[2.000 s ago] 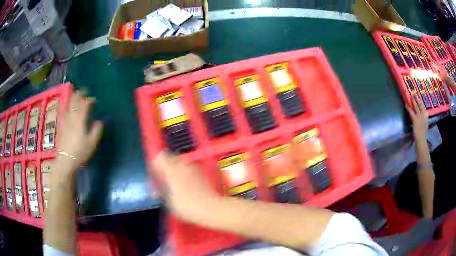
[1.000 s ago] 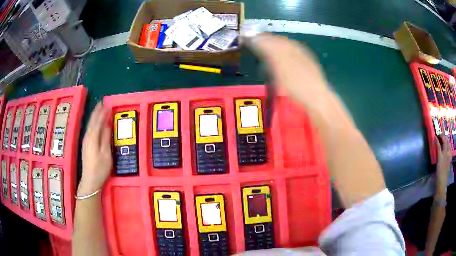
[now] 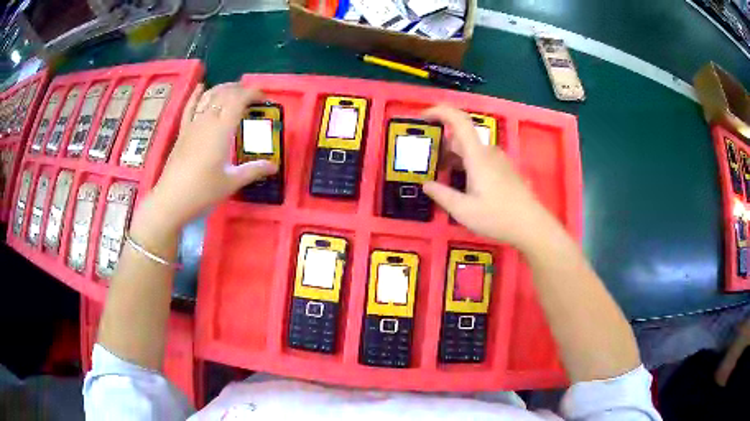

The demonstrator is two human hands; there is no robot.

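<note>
A red-pink foam tray (image 3: 247,362) holds several keypad phones, front up, with yellow surrounds. Most screens are white and one is red (image 3: 470,282). My left hand (image 3: 193,156) holds the top-left phone (image 3: 257,138) by its sides, with the thumb on its front. My right hand (image 3: 499,193) has thumb and fingers on the right edge of the third top-row phone (image 3: 411,154). The hand partly hides the fourth phone (image 3: 485,130). Whether the held phones are lifted I cannot tell. The lower-left pocket and both right-end pockets are empty.
Beyond the tray are a cardboard box (image 3: 378,33) of cards, a yellow pen (image 3: 395,66) with a dark stick, and a loose beige-backed phone (image 3: 560,69). Left is a tray (image 3: 182,99) of backs-up phones. Right are another box (image 3: 724,99), a tray (image 3: 734,279) and a person's arm (image 3: 734,353).
My right hand has come back from beside the box to the third phone. My left hand has moved from the tray's left edge onto the top-left phone. The loose phone now shows at upper right.
</note>
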